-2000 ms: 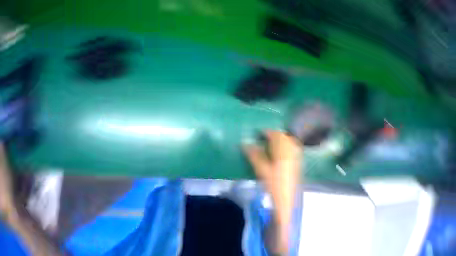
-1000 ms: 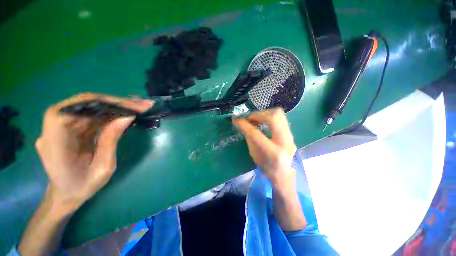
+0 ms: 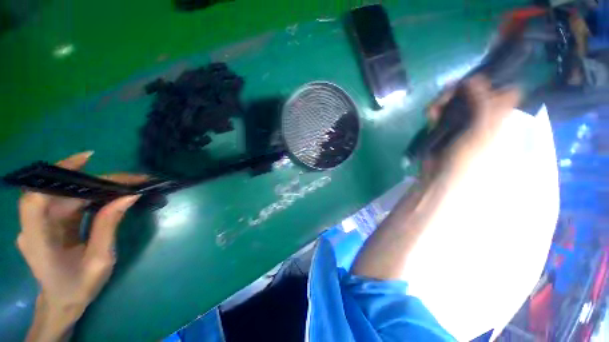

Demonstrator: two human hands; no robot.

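My left hand holds the black U-shaped frame by one slotted arm, between thumb and fingers. The frame's thin crossbar runs right to the edge of the round screw dish. Dark screws lie in the dish's lower right part. My right hand is blurred and grips the electric screwdriver, its tip end pointing down and left, its orange end at the upper right.
A heap of small black pieces lies behind the frame. A mobile phone lies right of the dish. Pale handwriting marks the green mat in front. A bright white sheet is at the right edge under my right forearm.
My right hand has left the frame's far end, moved right and taken hold of the screwdriver. My left hand still holds the frame, which now appears farther left. The view has shifted.
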